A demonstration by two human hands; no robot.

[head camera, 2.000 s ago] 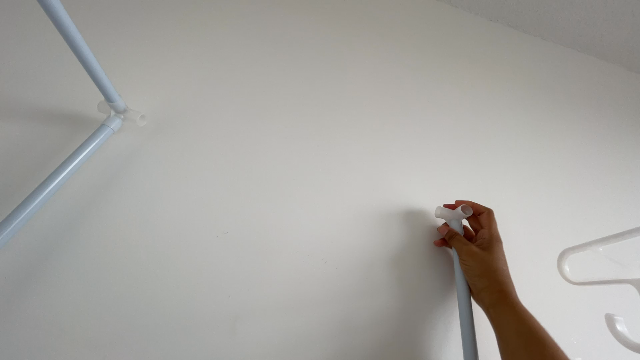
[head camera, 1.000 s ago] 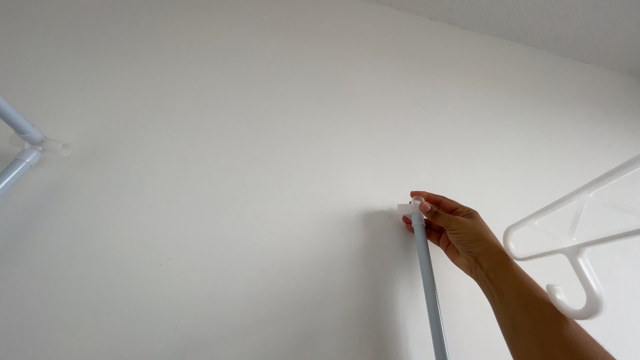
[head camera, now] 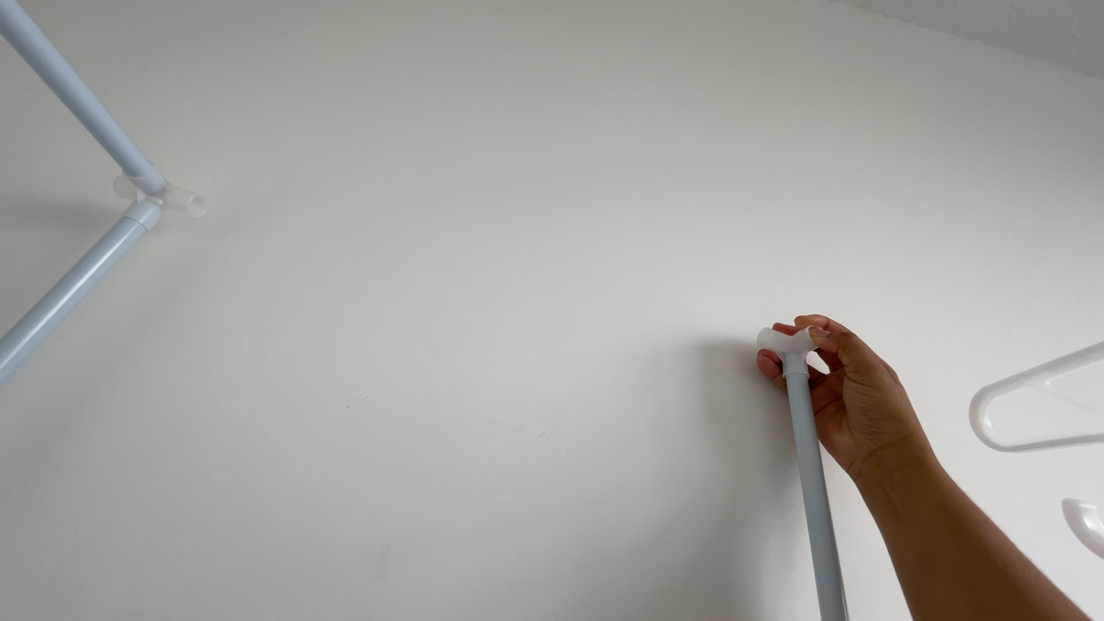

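At the lower right my right hand (head camera: 854, 388) grips a translucent white plastic connector (head camera: 785, 341) with its thumb and fingers. The connector sits on the top end of a pale blue tube (head camera: 815, 492), which runs down out of view. One open socket of the connector points left; the thumb is at its right-hand arm. At the upper left, two more pale blue tubes, an upper one (head camera: 78, 86) and a lower one (head camera: 73, 285), meet at another translucent connector (head camera: 183, 200) with an open socket facing right. My left hand is out of view.
A white wall (head camera: 483, 285) fills most of the view behind the tubes. White plastic parts like a clothes hanger (head camera: 992, 414) stick in at the right edge, beside my forearm, with a curved hook end (head camera: 1082, 522) below. The textured ceiling (head camera: 1026, 26) shows at the upper right.
My right hand has stayed at the tube's connector, with its fingers shifted around it. The view has swung, bringing the left-hand joint back farther into the frame.
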